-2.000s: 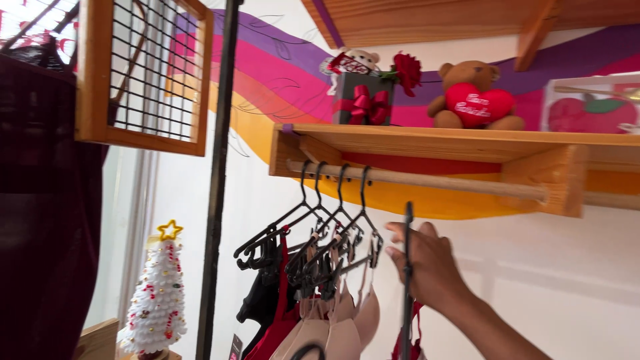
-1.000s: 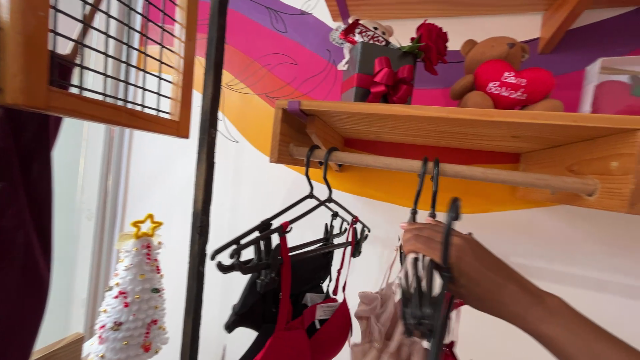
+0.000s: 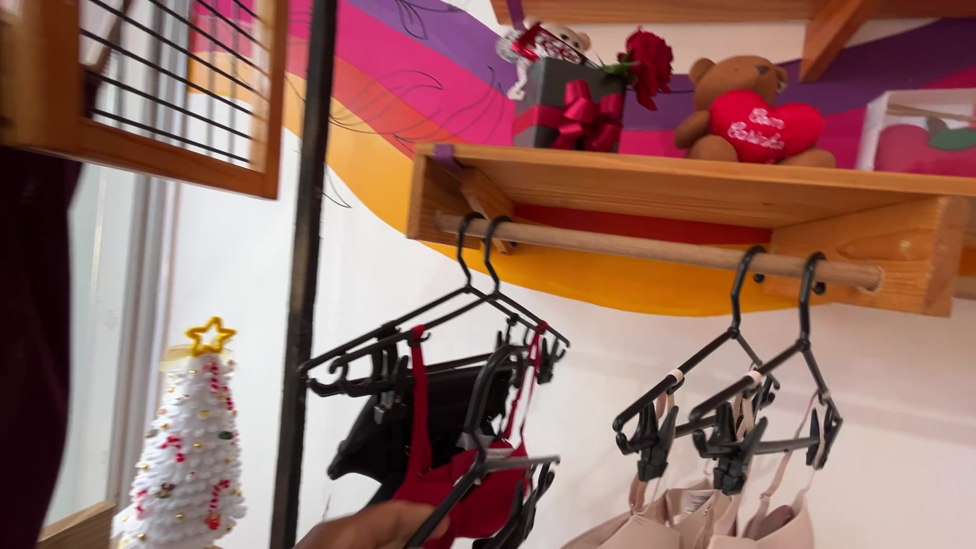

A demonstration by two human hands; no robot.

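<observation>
My left hand point(image 3: 370, 526) shows at the bottom edge, partly cut off, its fingers at a black plastic clip hanger point(image 3: 480, 461) with its hook up, off the rod. Behind that hanger, a red bra point(image 3: 419, 465) and a black garment point(image 3: 362, 450) hang on black hangers from the left part of the wooden rod point(image 3: 633, 244). Farther right on the rod, beige bras point(image 3: 648, 530) hang from two black clip hangers point(image 3: 801, 347). What hangs from the hanger at my left hand is mostly hidden. My right hand is out of view.
Above the rod, a wooden shelf point(image 3: 648, 168) holds a gift box point(image 3: 549, 114), a teddy bear point(image 3: 732, 84) and a clear-sided box point(image 3: 915, 133). A black metal post point(image 3: 301, 305), a wood-framed grid point(image 3: 175, 164) and a white decorated tree point(image 3: 187, 450) stand left.
The beige bras' hangers, bunched beside the others two seconds ago, now hang apart at the rod's right. My right hand, at the hangers before, has left the view; my left hand has appeared.
</observation>
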